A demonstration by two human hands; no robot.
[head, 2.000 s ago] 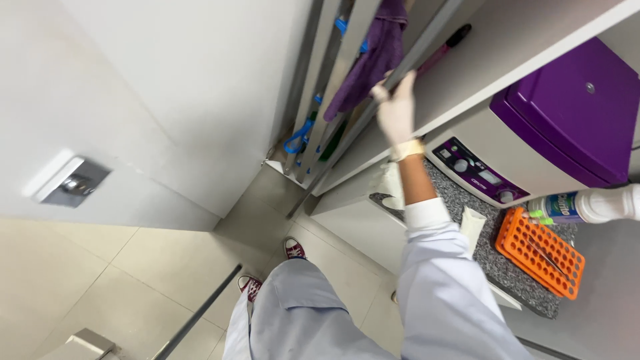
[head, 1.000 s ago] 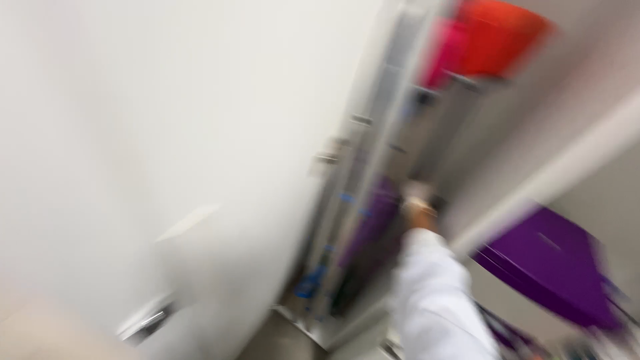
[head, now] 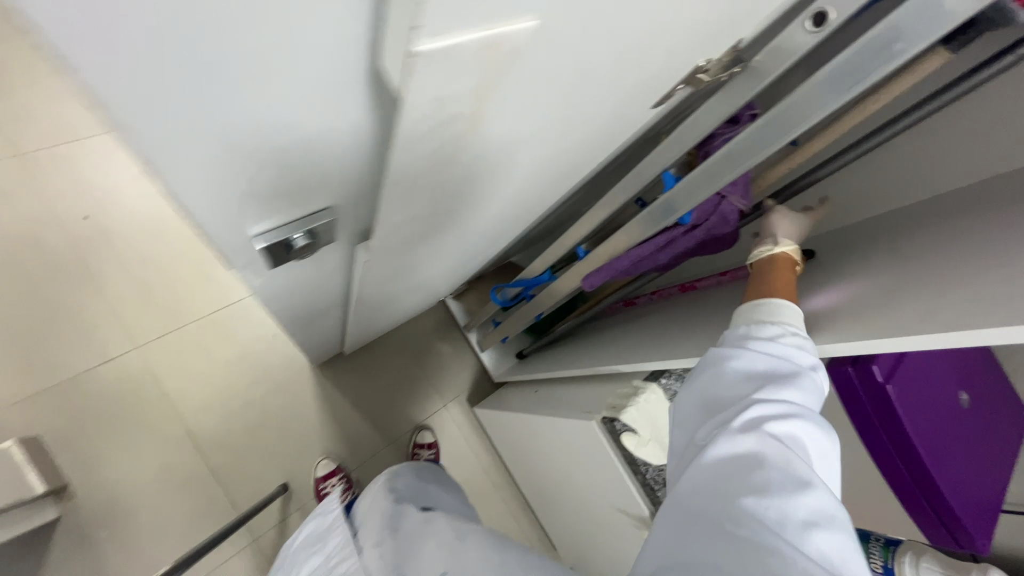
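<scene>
My right hand (head: 784, 226), in a pale latex glove, reaches into a tall narrow cabinet. Its fingertips are at a dark pole (head: 832, 170), partly hidden; I cannot tell whether they grip it. Just left of the hand hangs a purple cloth (head: 700, 228), behind a flat metal ladder rail (head: 720, 164). Below the hand a pink patterned pole (head: 680, 290) leans in the cabinet. A wooden pole (head: 856, 116) runs beside the dark one. Blue straps (head: 520, 288) hang by the rails near the cabinet's bottom. My left hand is out of view.
A white door with a metal lock (head: 296, 238) is at the left. At the right, a purple-lidded machine (head: 936, 440), a bottle (head: 896, 554) and a pale glove (head: 644, 420) are by the counter. A metal bar (head: 228, 532) is at the lower left, near my shoes.
The view has swung up and back down. An orange-red thing and a pink thing, seen high in the cabinet one second ago, are no longer in view. My right hand stays inside the cabinet.
</scene>
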